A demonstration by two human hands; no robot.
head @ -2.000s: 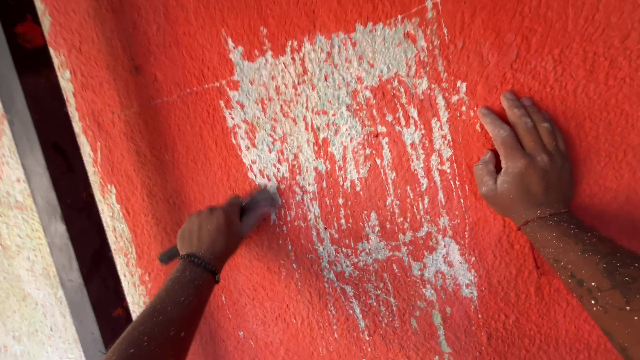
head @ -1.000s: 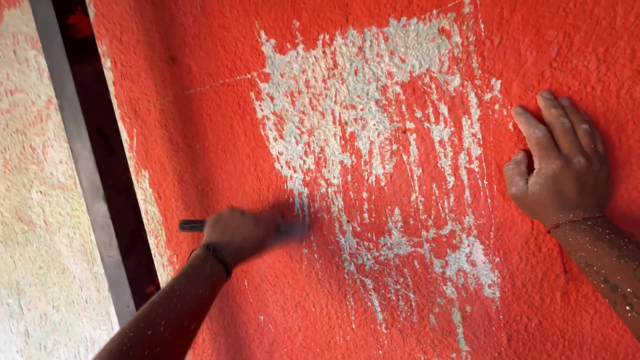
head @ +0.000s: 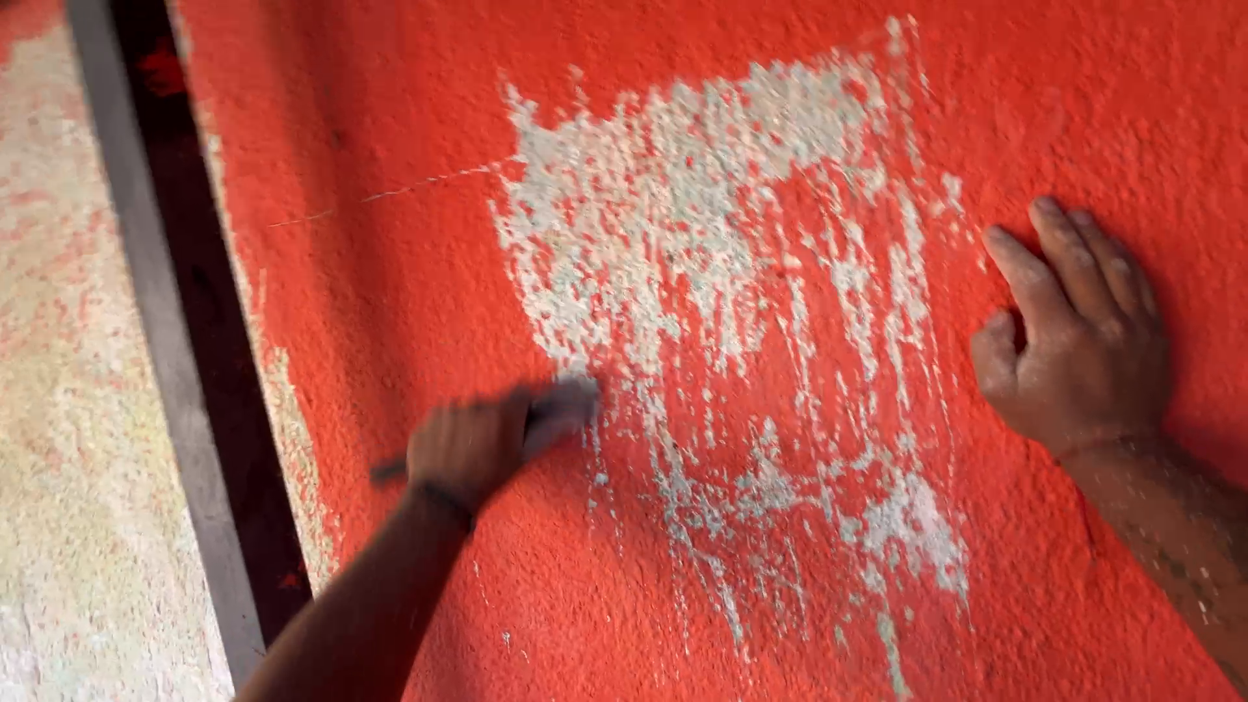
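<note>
My left hand [head: 463, 448] is closed around the dark handle of a scraper [head: 561, 414], whose pale, motion-blurred blade lies against the rough red wall [head: 409, 322]. The blade is at the lower left edge of a bare patch [head: 624, 214], where the paint is off and a whitish-grey surface shows in streaks. To the right of the patch, my right hand [head: 1092, 341] rests on the painted wall with its fingers apart and holds nothing. A dark bracelet is on the left wrist, and pale flecks dot the right forearm.
Left of the red surface runs a dark gap [head: 219, 322] beside a slanting grey metal bar [head: 161, 322]. Beyond the bar is a mottled cream wall [head: 73, 390]. A thin scratched line [head: 390, 192] crosses the red paint left of the patch.
The left hand with the scraper has shifted along the wall near the patch's lower left edge. My right hand stays in place on the wall. The view has shifted somewhat.
</note>
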